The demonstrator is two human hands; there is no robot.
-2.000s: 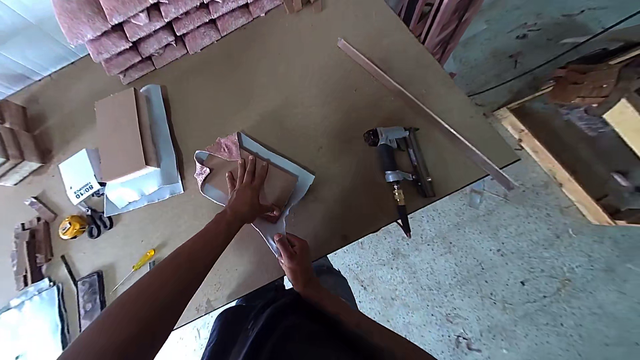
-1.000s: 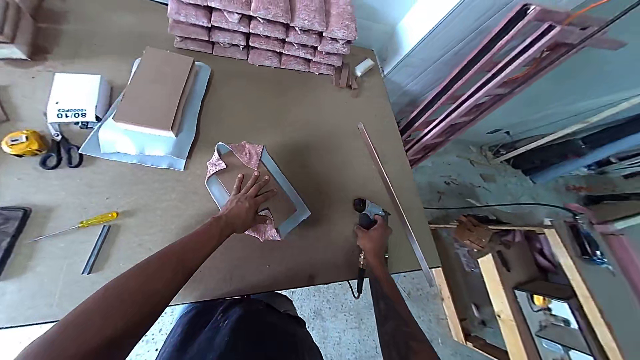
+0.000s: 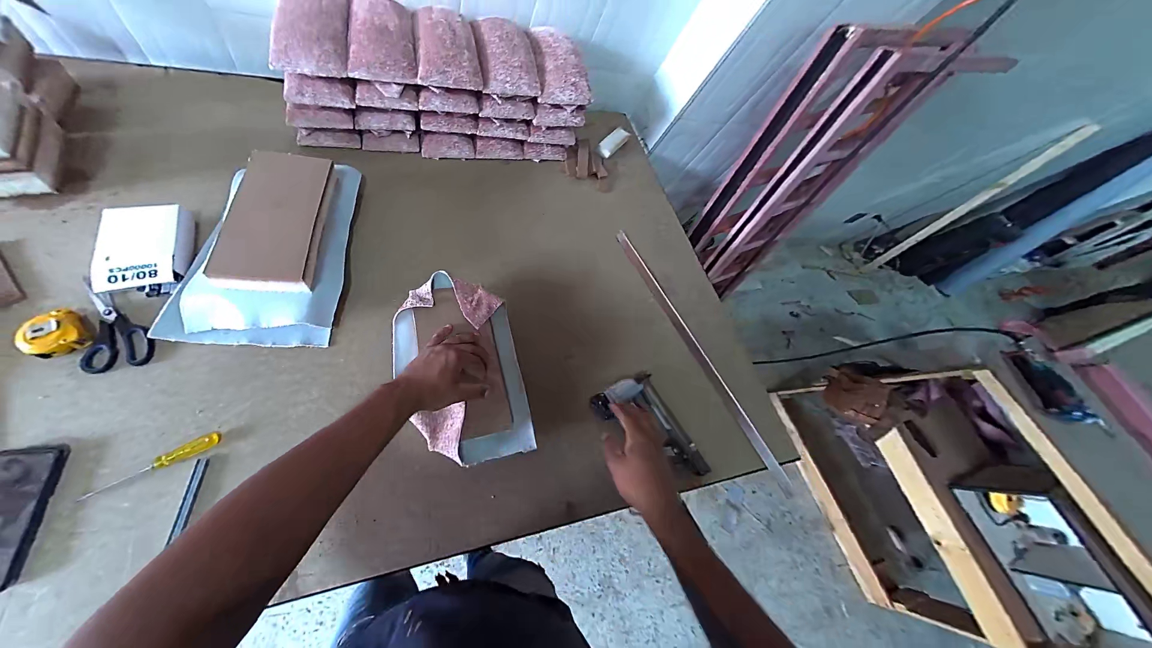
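Observation:
My left hand (image 3: pixel 447 369) rests on a brown board panel (image 3: pixel 490 409) whose edges are wrapped in fabric, pale backing outward, with pink textured flaps folded over at some corners. Its fingers look partly curled, and whether they grip a flap is unclear. To the right, my right hand (image 3: pixel 637 454) is over a pneumatic staple gun (image 3: pixel 670 423) lying near the table's front edge. The fingers reach its body, but a closed grip does not show. A long thin metal strip (image 3: pixel 693 346) lies slantwise to the right of the tool.
Stacked pink upholstered pads (image 3: pixel 432 81) stand at the back. Boards (image 3: pixel 270 216) on pale fabric lie left, near a white box (image 3: pixel 139 243), scissors (image 3: pixel 117 337), a yellow tape measure (image 3: pixel 52 333) and a yellow-handled screwdriver (image 3: pixel 186 450). A wooden frame (image 3: pixel 864 549) is on the right.
My right hand has moved from the fabric's lower edge to the staple gun. My left hand stays on the panel, its fingers now more curled. The view has swung noticeably.

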